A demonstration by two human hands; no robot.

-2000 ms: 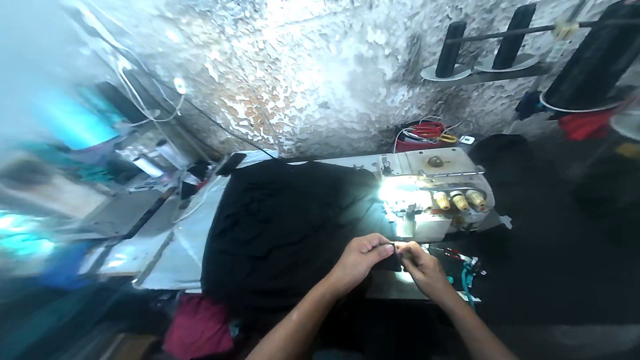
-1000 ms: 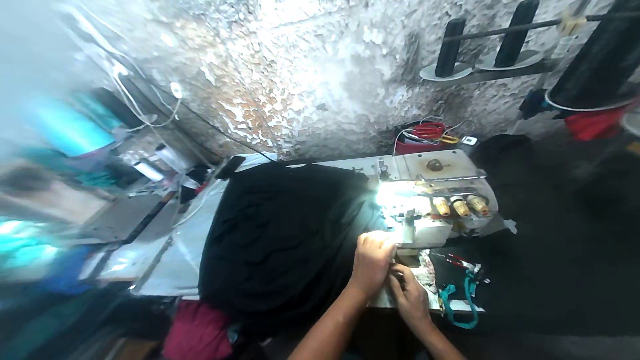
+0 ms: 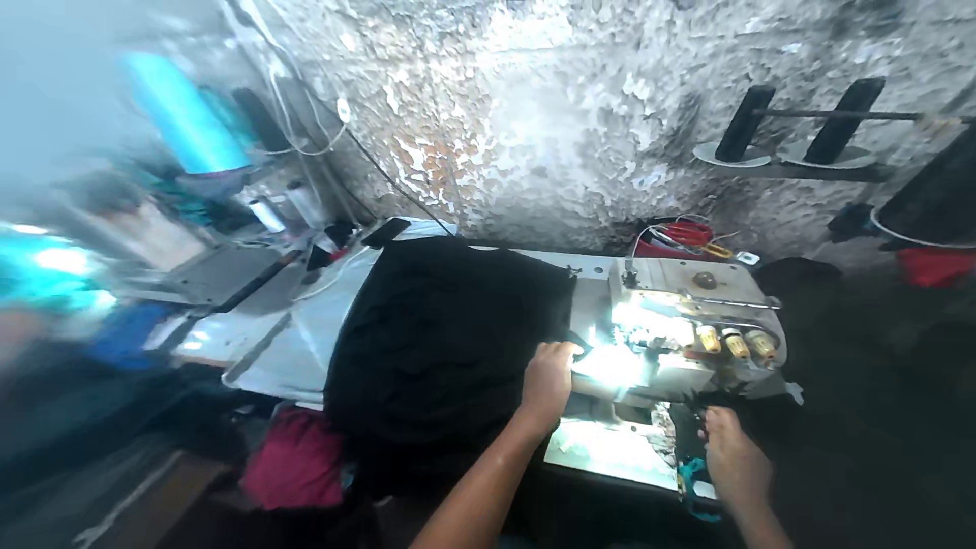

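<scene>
My left hand (image 3: 549, 381) pinches the right edge of a black fabric piece (image 3: 450, 328), just left of the brightly lit needle area of an overlock sewing machine (image 3: 694, 313). The fabric lies spread over the left part of the white worktable (image 3: 259, 358). My right hand (image 3: 732, 457) is in front of the machine at its right, its fingers bent around a small dark item that I cannot identify. A teal strip (image 3: 692, 488) hangs beside that hand at the table's edge.
Black thread cones (image 3: 747, 126) stand on a rack at the upper right. Red-handled scissors (image 3: 690, 232) lie in a red tray behind the machine. A dark phone (image 3: 386, 232) rests at the fabric's back left corner. Maroon cloth (image 3: 297, 457) hangs at the lower left; another machine stands further left.
My hands were together in front of the machine and are now apart. The left one has moved up to the fabric's edge, the right one to the right, near the teal strip.
</scene>
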